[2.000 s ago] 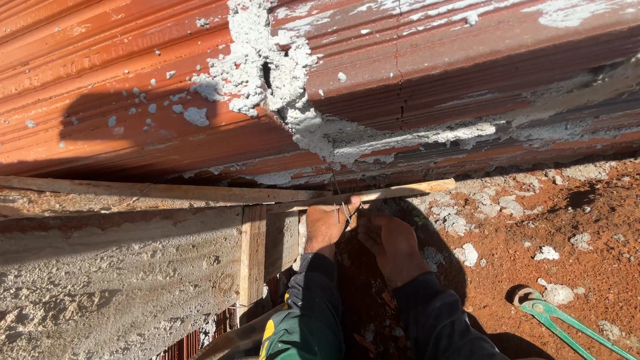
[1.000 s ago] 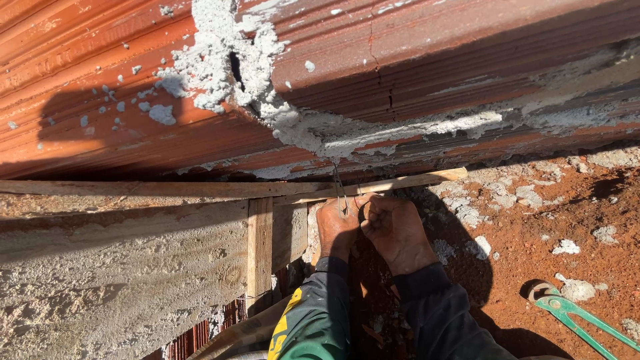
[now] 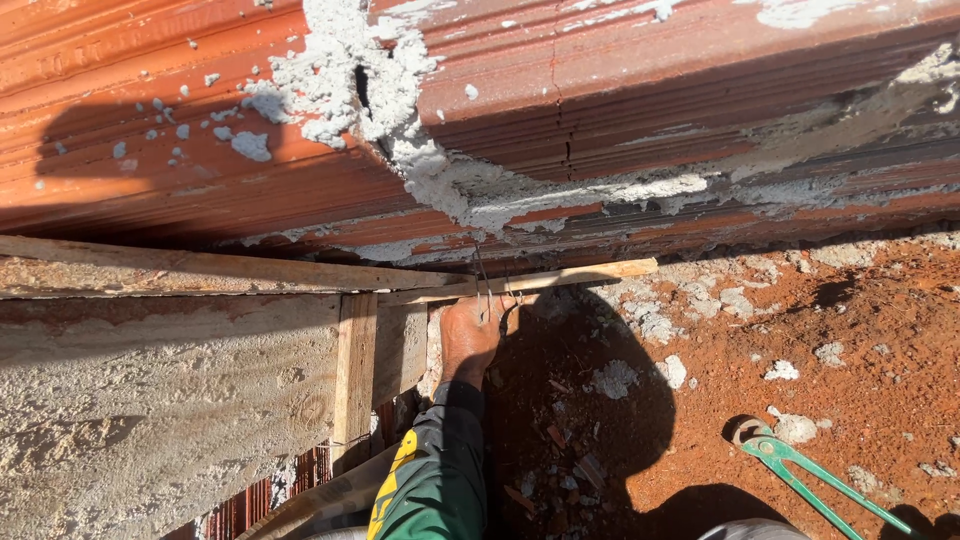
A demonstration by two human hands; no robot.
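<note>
My left hand (image 3: pixel 471 334) is at the joint of the wooden strips, its fingers closed at the thin tie wire (image 3: pixel 484 281) and the short wooden strip (image 3: pixel 577 276). The wire rises in loose strands over the strip, beside the base of the hollow clay brick wall (image 3: pixel 637 112). Below the long wooden strip (image 3: pixel 225 271) lies a mortar-crusted board (image 3: pixel 165 405), with an upright wooden cleat (image 3: pixel 354 371) at its right end. Green-handled end-cutting nippers (image 3: pixel 780 454) lie on the soil at the lower right. My right hand is out of view.
White mortar (image 3: pixel 427 169) clings to the brick joints. Reddish soil (image 3: pixel 885 405) with mortar lumps spreads to the right. Brick fragments (image 3: pixel 589 469) lie in shadow right of my left forearm. A knee shows at the bottom edge.
My right hand, beside the left at the wire one and two seconds ago, has left the view. My left hand remains at the wire and the strip.
</note>
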